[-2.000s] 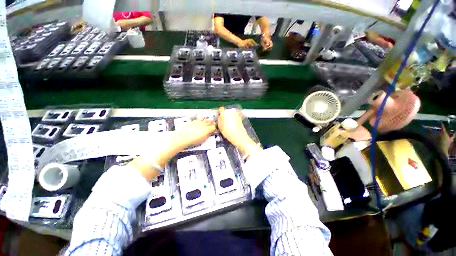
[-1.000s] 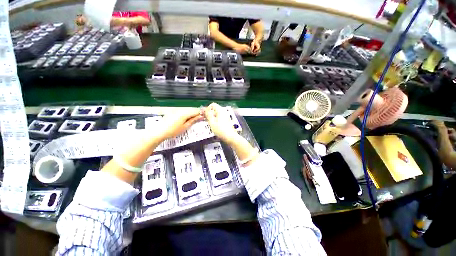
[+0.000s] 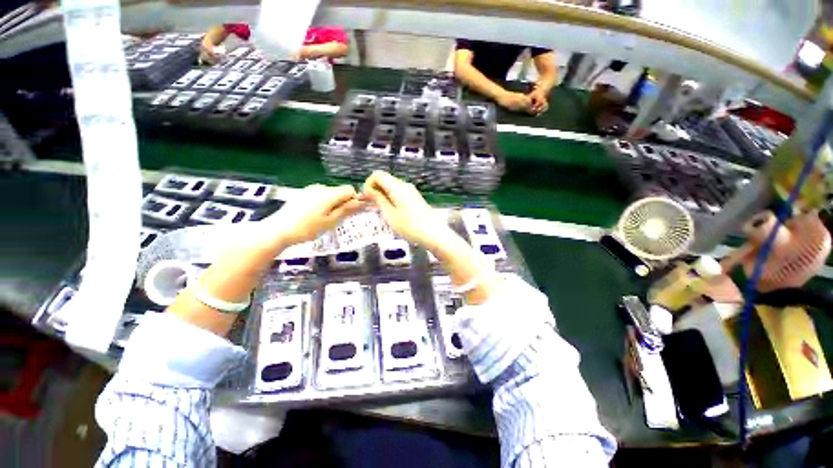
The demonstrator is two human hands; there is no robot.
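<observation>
A clear blister tray lies in front of me with white device units in its pockets, dark ovals toward me in the front row. My left hand and my right hand meet fingertip to fingertip over the tray's back row. The printed label strip runs from under my left forearm to the fingers; my left fingers pinch its end. Whether a small label is between my right fingertips is hidden. More strip hangs down at the left.
A label roll and another filled tray are at left. Stacked trays stand on the belt. At right are a white fan, a pink fan, a phone and a gold box. Two people work across the belt.
The view has shifted, so the bench things appear farther right. Both hands have moved left and back over the tray, with fingertips still together. More of the front-row units shows.
</observation>
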